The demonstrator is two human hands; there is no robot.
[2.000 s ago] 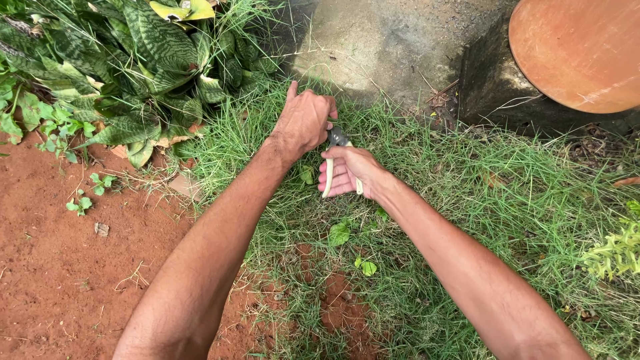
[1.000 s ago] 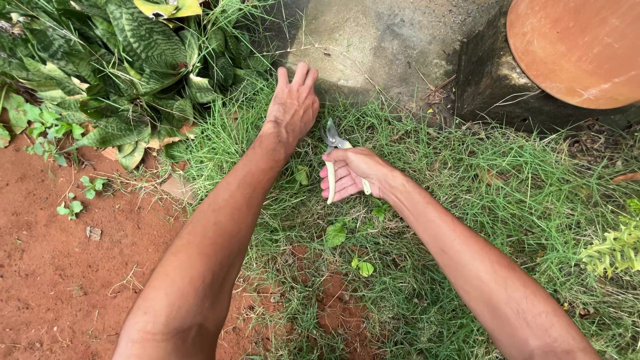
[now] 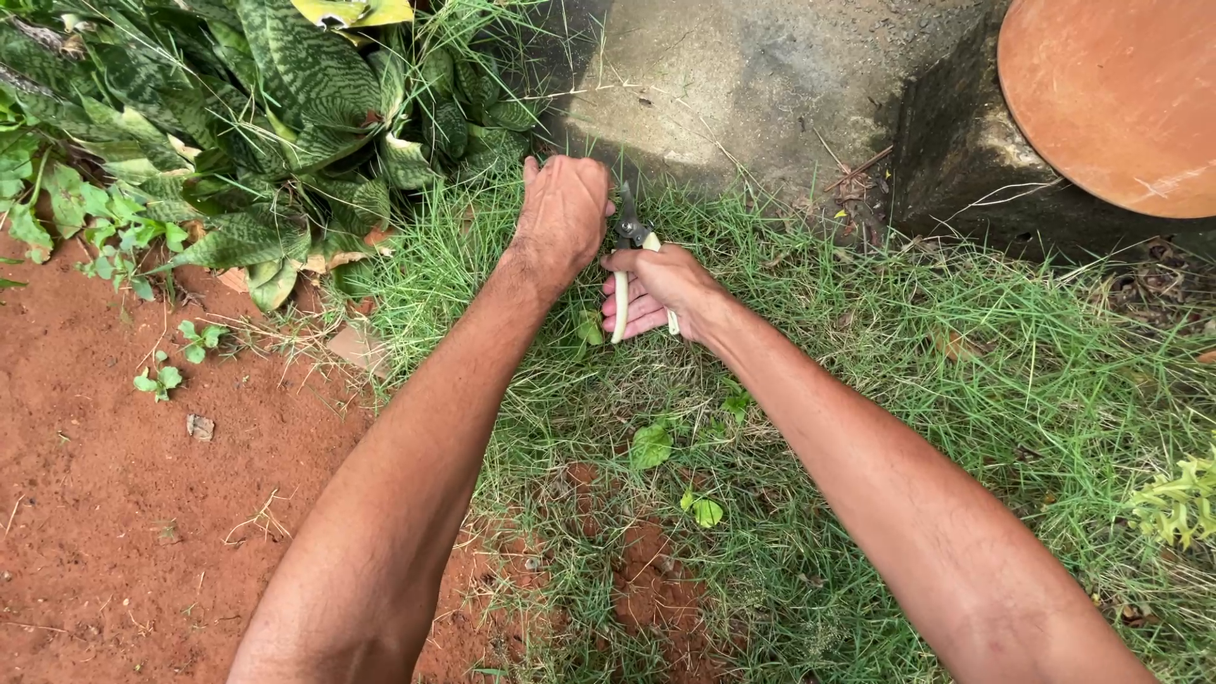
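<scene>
Pruning shears with pale handles and dark metal blades lie across the palm and fingers of my right hand, their handles spread and blades pointing up the view. Just left of the blades, my left hand is low in the green grass, back upward and fingers curled. Its fingertips are mostly hidden, so whether it grips any grass cannot be told. The grass reaches up to the edge of a concrete slab beyond both hands.
Broad mottled leaves of a snake plant crowd the upper left. A round terracotta-coloured disc rests on a concrete block at upper right. Bare red soil spreads at lower left, and a yellow-green plant stands at the right edge.
My left hand was raised near the slab's edge a second ago and has come down beside the blades, its fingers now curled. The right hand still holds the shears in nearly the same place.
</scene>
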